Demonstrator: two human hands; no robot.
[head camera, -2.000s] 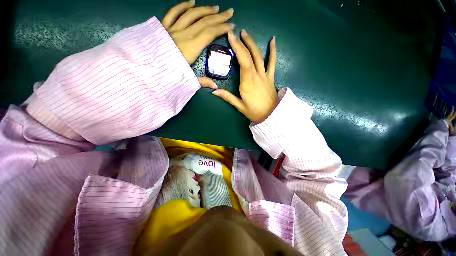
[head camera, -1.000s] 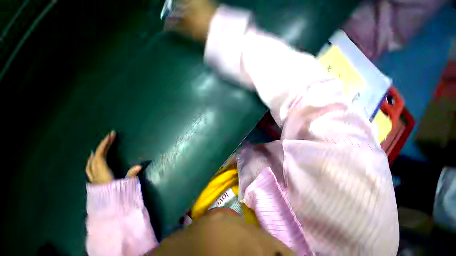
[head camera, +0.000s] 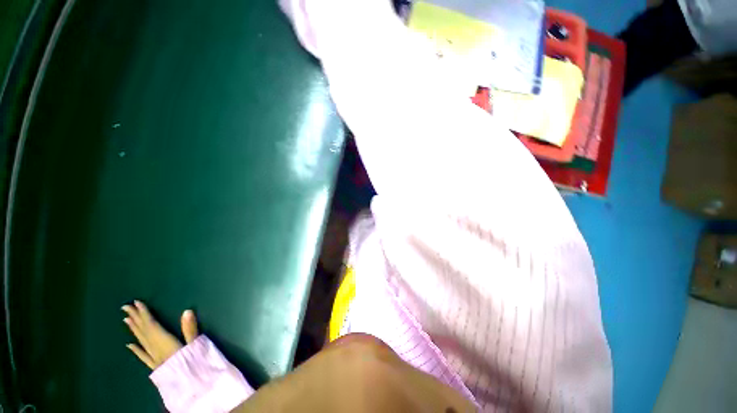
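Note:
The dark green worktop (head camera: 218, 185) lies in front of me and runs from the top to the bottom of the view. My left hand (head camera: 162, 339) rests on it at the lower left, fingers spread, holding nothing. My right arm, in a pink striped sleeve (head camera: 485, 242), stretches to the top edge. My right hand is cut off by that edge, so what it holds cannot be seen. No electronic unit shows in the view.
A red holder tray (head camera: 616, 121) stands at the upper right, with yellow papers (head camera: 558, 105) and a clear or white sheet (head camera: 513, 48) on it. Brown cartons (head camera: 701, 157) stand on the blue floor (head camera: 638, 242) at the right. A rail (head camera: 16, 161) curves along the left.
The view has turned right. The small unit from the first frame is out of view. My right hand has moved up past the top edge. My left hand stays open on the worktop, lower in view.

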